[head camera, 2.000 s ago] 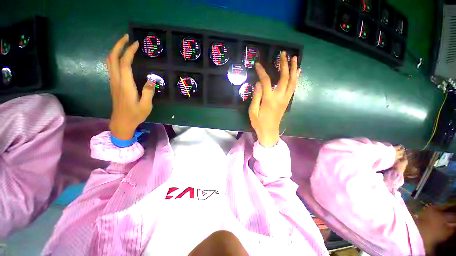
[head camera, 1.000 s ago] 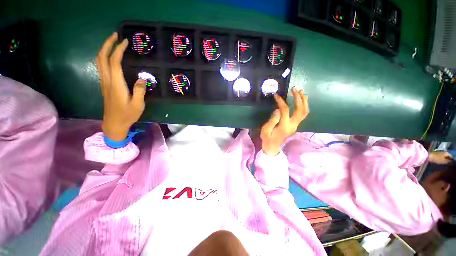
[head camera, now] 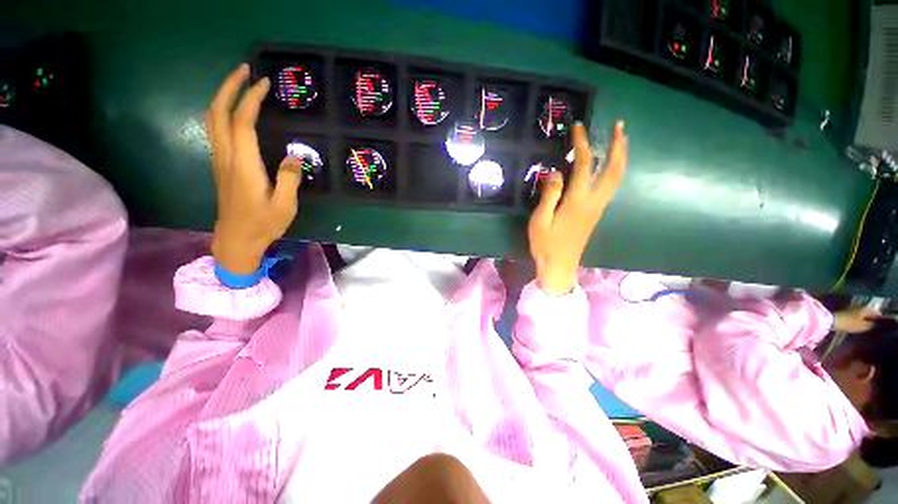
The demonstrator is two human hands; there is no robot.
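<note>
A black parts tray [head camera: 331,123] with two rows of square pockets lies on the green mat in front of me. Most pockets hold a round lit watch body [head camera: 428,102]. One bright watch body [head camera: 465,144] lies across the divider above a dark lower pocket. My left hand [head camera: 248,172] is at the tray's left end, its thumb on the lower left watch body [head camera: 304,160]; the fingers are spread. My right hand [head camera: 576,202] is over the tray's right end, fingers apart, partly covering the lower right watch body [head camera: 541,177]. No lifted unit shows in either hand.
Another tray of lit units [head camera: 700,61] lies at the far right, beside a blue mat [head camera: 512,18]. A dark tray [head camera: 41,84] is at the left. A pale vented box [head camera: 879,94] and cables [head camera: 871,160] are at the right edge. People in pink coats sit on both sides.
My right hand has moved from over the upper right pockets, past the tray's lower right corner, and back over its right end. My left hand stays at the left end. The person at right has shifted.
</note>
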